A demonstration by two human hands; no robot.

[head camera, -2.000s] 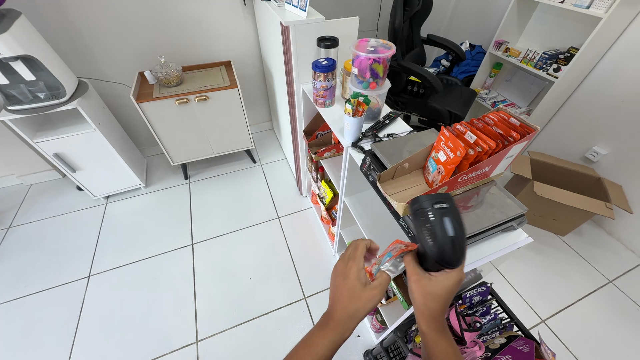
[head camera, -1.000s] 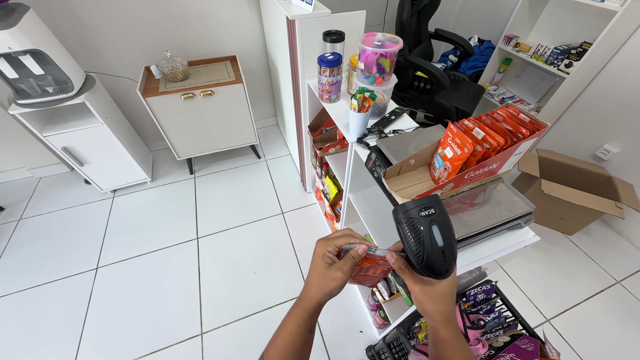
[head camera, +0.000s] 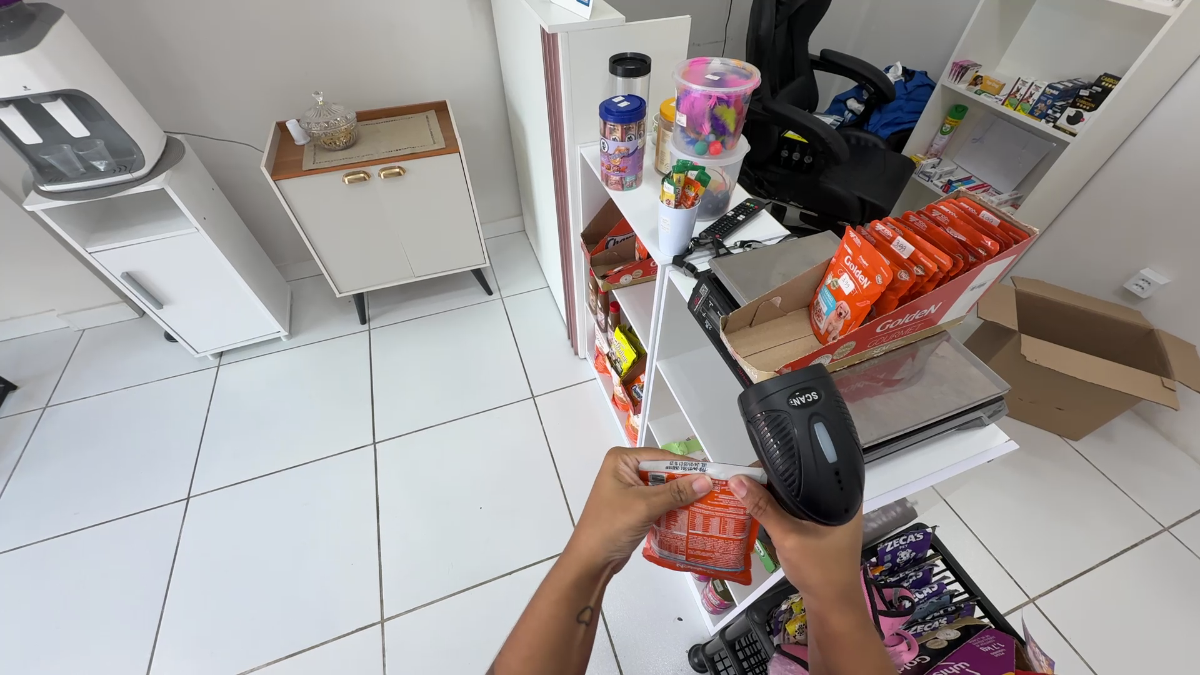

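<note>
Between both hands is an orange pet food pouch (head camera: 703,534), its printed back facing me and its pale top edge upward. My left hand (head camera: 637,511) pinches the upper left of the pouch with the thumb in front. My right hand (head camera: 806,544) holds a black handheld barcode scanner (head camera: 804,445), head up, while its thumb and fingers grip the pouch's upper right corner; the scanner's handle is hidden by the hand. Beyond the scanner, a Golden cardboard display box (head camera: 900,328) with a row of orange pouches (head camera: 848,286) rests on the counter equipment.
A metal-topped scale (head camera: 928,384) sits on the white counter. Tubs, a cup of sticks and a remote control (head camera: 731,220) stand farther back. Below right is a black basket (head camera: 975,572) of packets. An open carton (head camera: 1078,366) lies on the floor beyond, near an office chair (head camera: 825,141).
The pouch, crumpled and tilted two seconds ago, now hangs upright with its printed back toward me. Both hands still hold it, and the scanner remains in the right hand.
</note>
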